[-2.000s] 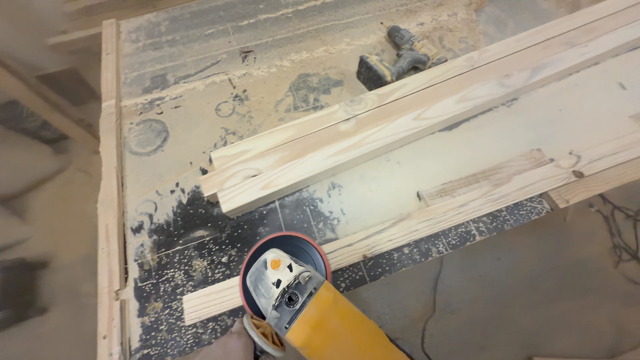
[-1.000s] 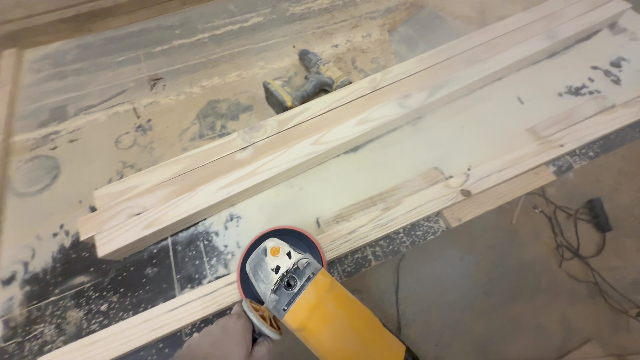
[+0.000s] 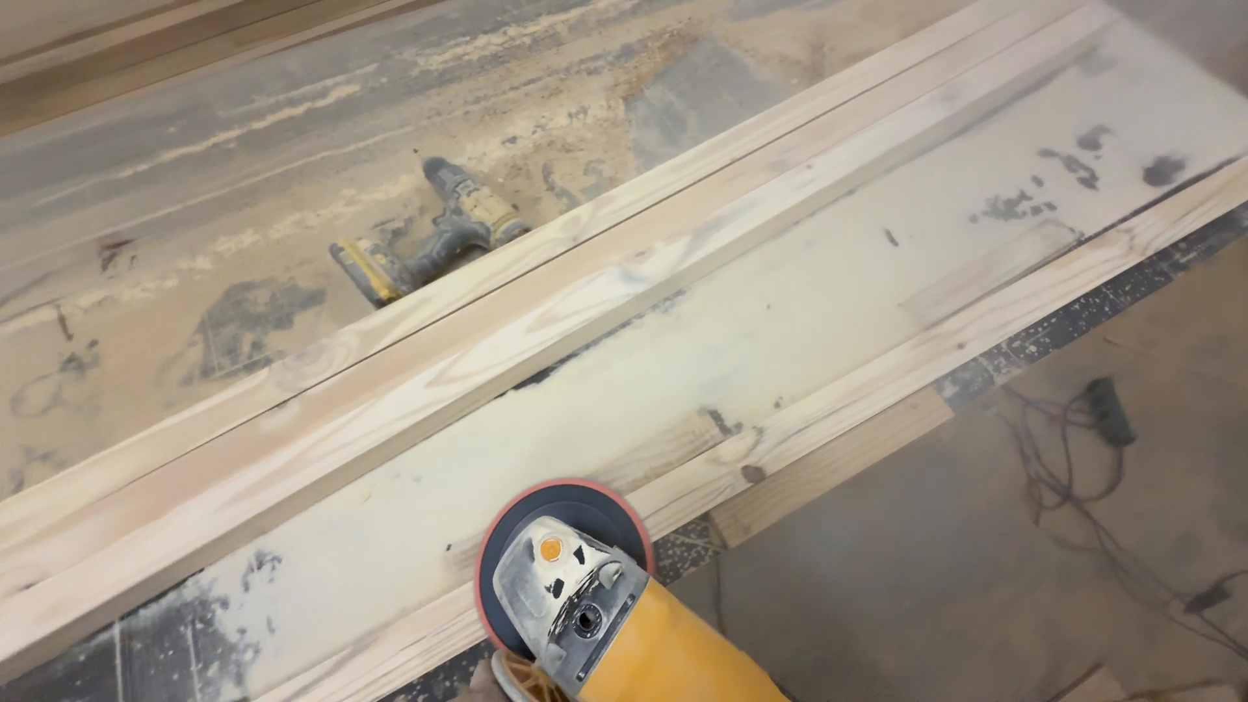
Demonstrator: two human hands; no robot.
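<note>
A yellow angle grinder (image 3: 624, 614) with a round backing disc (image 3: 507, 526) edged in red lies over the near wooden strip (image 3: 829, 429) along the bench's front edge. Only a small part of my left hand (image 3: 480, 682) shows at the bottom, at the grinder's side handle (image 3: 526, 678); its grip is mostly hidden. My right hand is out of view. Several long planks (image 3: 585, 283) lie side by side behind the disc, across the bench.
A dusty cordless drill (image 3: 439, 234) lies behind the planks. Pale dust covers the bench top (image 3: 468, 468). On the floor at the right are a coiled cable (image 3: 1063, 468) and a dark power socket block (image 3: 1110, 411).
The view has shifted to the right along the bench, and the grinder has moved rightward along the near strip. Less of my left hand shows than one second ago.
</note>
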